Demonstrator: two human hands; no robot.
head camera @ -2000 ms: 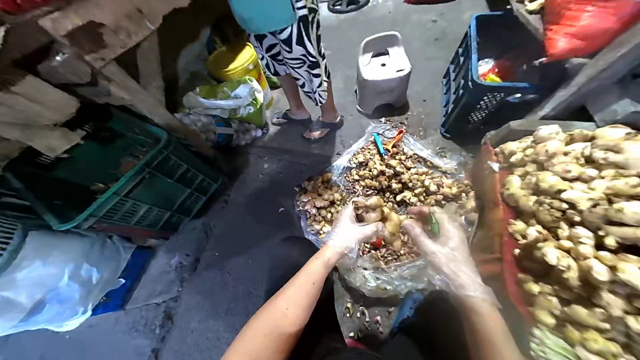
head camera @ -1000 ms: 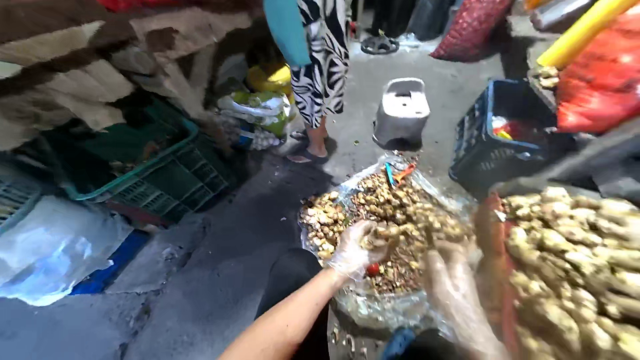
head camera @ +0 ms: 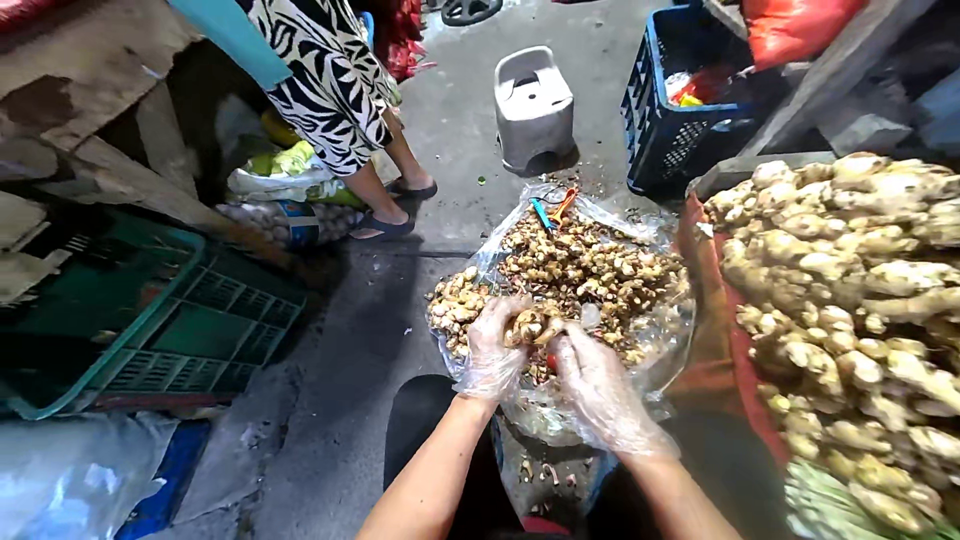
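Observation:
My left hand, in a clear plastic glove, grips a knobbly piece of ginger root. My right hand, gloved too, has its fingers at the right end of that piece; whether it holds anything else is hidden. Beneath both hands, small ginger pieces and brown scraps lie on a clear plastic sheet. Paler pieces are heaped at its left side. A teal-handled tool and an orange peeler-like tool rest at the far edge. Something small and red shows between my hands.
Large ginger roots fill a red-edged container at right. Ahead are a grey plastic stool and a blue crate. A green crate stands left, near a person in sandals and a net bag of bulbs.
My right hand has come in closer to my left hand, at the ginger piece. The person at the left has shifted their legs. The view has moved.

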